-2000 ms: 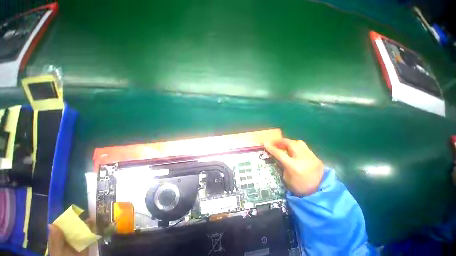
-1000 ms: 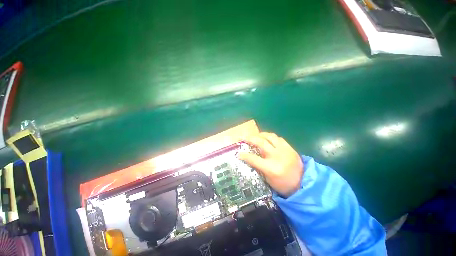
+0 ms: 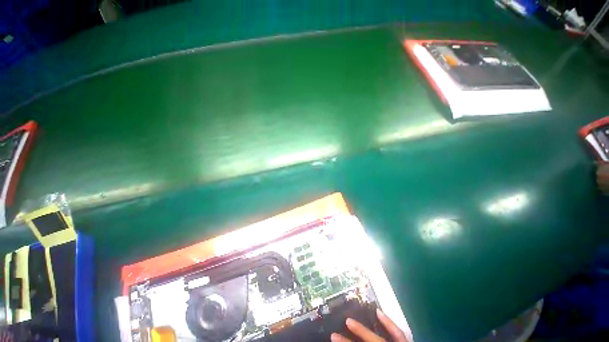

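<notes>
The open laptop base [image 3: 267, 300] lies at the bottom centre, tilted, with a red-orange strip [image 3: 200, 252] along its far edge and white sheet at its sides. Its round black fan [image 3: 215, 308], green board [image 3: 317, 267], black battery [image 3: 314, 328] and an orange patch [image 3: 162, 334] show. My right hand [image 3: 370, 328] is at the bottom edge, partly cut off, with fingers apart over the battery's right end. No held thing shows in it. My left hand is not in view.
A blue tray [image 3: 85, 287] with black pieces and yellow-edged sheets stands at the left. Another laptop base on a white sheet [image 3: 494, 101] lies at the far right. Parts of two more show at the left and right edges. Another person's hand [image 3: 603, 177] is at the right edge.
My right hand has left the base's far right corner and moved down to the battery. My left hand, with the yellow sheet, has gone out of view. The camera view has shifted.
</notes>
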